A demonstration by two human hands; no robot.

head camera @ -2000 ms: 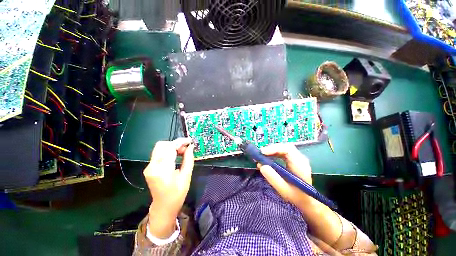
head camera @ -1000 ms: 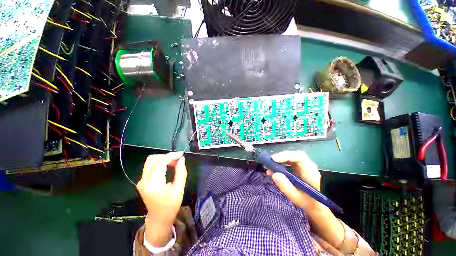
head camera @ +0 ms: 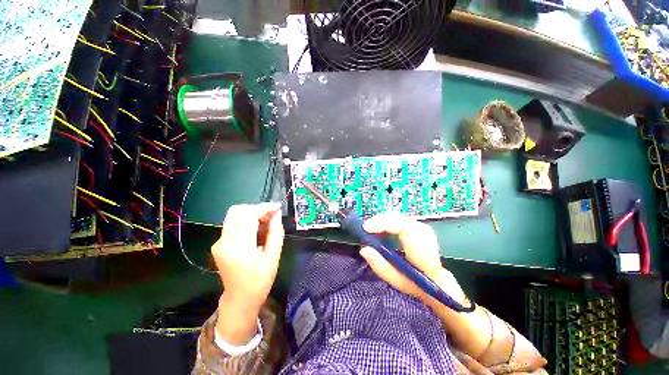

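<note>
A green circuit board panel [head camera: 411, 187] with pale edges lies along the front edge of a black work plate [head camera: 359, 113]. My right hand [head camera: 407, 249] holds a dark blue soldering iron [head camera: 403, 264] like a pen; its thin metal tip is over the board's left end. My left hand [head camera: 249, 245] pinches thin solder wire between thumb and forefinger, just left of the board's lower left corner. The wire [head camera: 182, 212] loops back to a silver solder spool [head camera: 209, 104] with green rims. I cannot tell whether wire and tip touch.
A round fan [head camera: 378, 29] stands behind the plate. To the right are a cleaning pot [head camera: 500, 126], black iron stand [head camera: 551, 130], sponge tray [head camera: 538, 176], black station [head camera: 587, 220] and red-handled tool [head camera: 640, 238]. Stacked wired boards [head camera: 110, 146] stand at left; more panels [head camera: 572, 322] sit lower right.
Compared with one second ago, the iron and my right hand have moved left, with the tip nearer the board's left end. My left hand has come slightly closer to the board's corner.
</note>
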